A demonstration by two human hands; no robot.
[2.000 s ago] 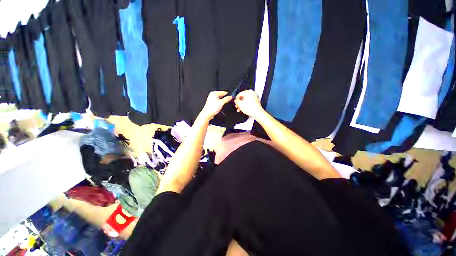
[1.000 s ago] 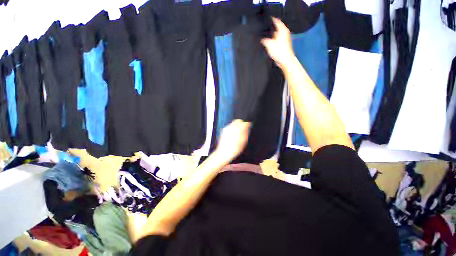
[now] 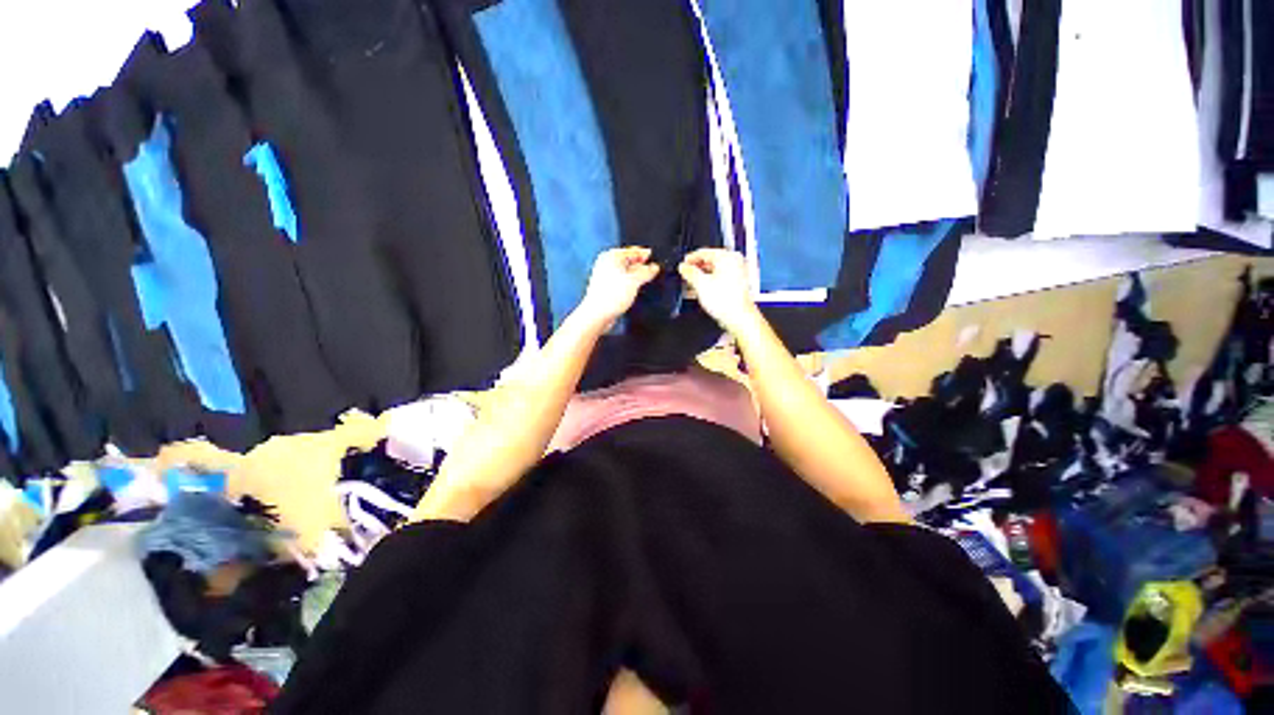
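Observation:
A black cut panel lies on the table in front of me, between two blue panels. My left hand and my right hand are close together at its near end, fingers bent and pinching the edge of the black fabric. A small dark blue patch shows between the hands. A blue panel lies to the left and another blue panel to the right. How many layers the fingers hold is too blurred to tell.
Overlapping black panels with blue pieces extend left. White panels lie right. Dark and white offcuts and crumpled cloth cover parts of the tan floor below the table edge. A pale box is low left.
The view has shifted right along the table. My right hand has come back from the panel's far end to its near edge, beside my left hand. The black panel now lies flatter.

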